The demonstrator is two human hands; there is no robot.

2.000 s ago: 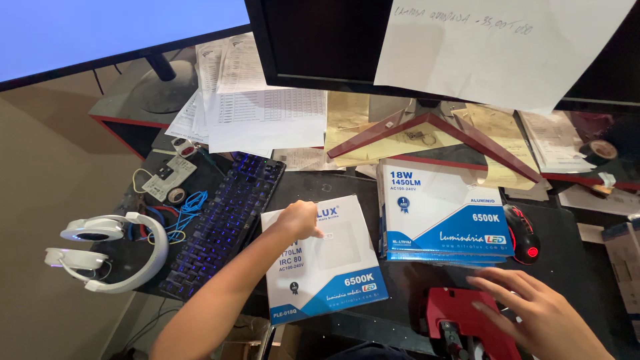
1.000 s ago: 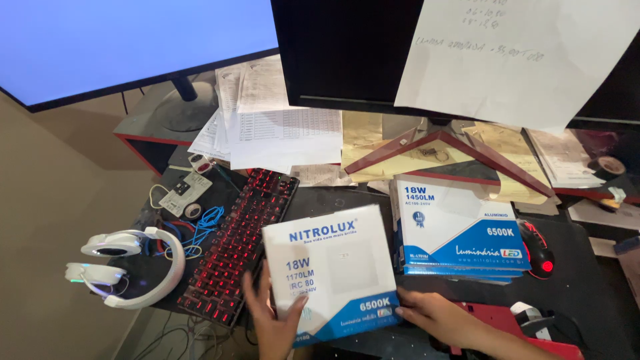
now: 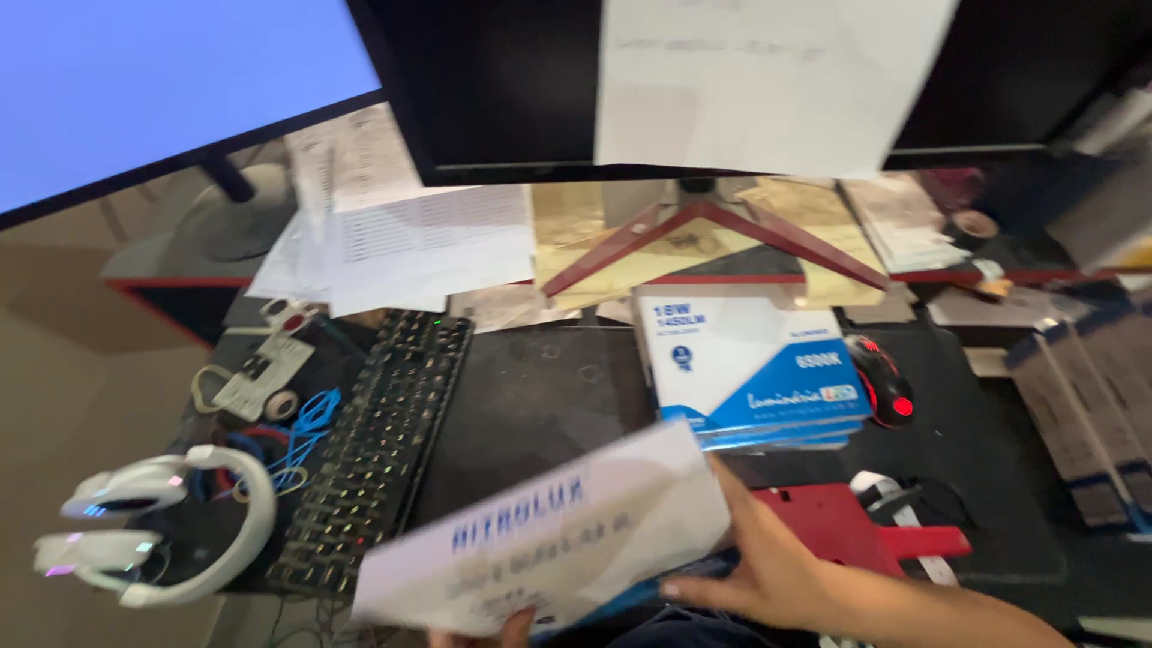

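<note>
A white and blue Nitrolux LED luminaire box, blurred and tilted, is held between both hands at the bottom centre. My left hand grips its lower left edge, with mostly the fingers showing. On its right end is my right hand, thumb below and fingers behind the box. Beyond it, a stack of similar luminaire boxes lies on the black desk mat. A red plastic device with a white and black part lies just beyond my right forearm.
A black keyboard and white headphones are at left, near blue cable. A lit mouse sits right of the stack. Papers lie under the monitors; more boxes stand at far right.
The box lay flat on the desk two seconds ago; now it is lifted and tipped toward me in both hands. My right hand has moved from the red device to the box.
</note>
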